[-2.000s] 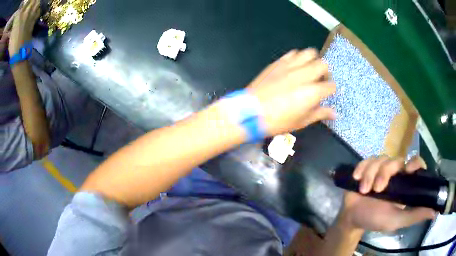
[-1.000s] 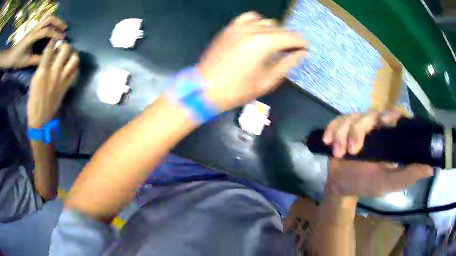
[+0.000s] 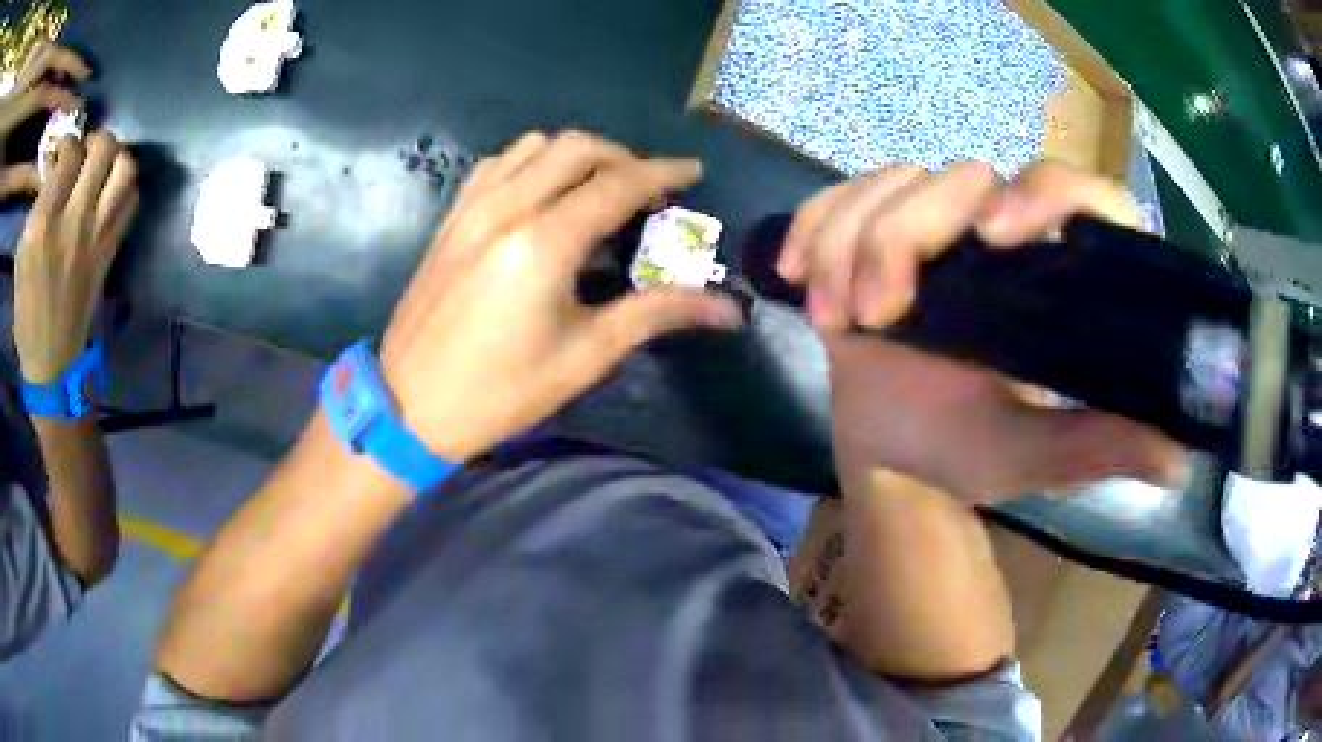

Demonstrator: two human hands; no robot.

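A white plastic housing (image 3: 677,248) with gold metal inside lies on the dark green bench. My left hand (image 3: 544,276), with a blue wrist strap, is around its left side, thumb below and fingers above; whether the fingers touch it is unclear. My right hand (image 3: 957,319) grips the black electric screwdriver (image 3: 1102,326), held nearly level with its nose just right of the housing. The bit is not clearly visible.
Two more white housings (image 3: 235,213) lie on the bench at the left. A cardboard box (image 3: 1105,138) of tiny screws is beyond my right hand. A neighbouring worker's hands (image 3: 70,247) hold a white part at far left. A black cable curves at lower right.
My left hand has moved from the screw box down to the housing. My right hand has brought the screwdriver's nose left, close to the housing. The view has shifted.
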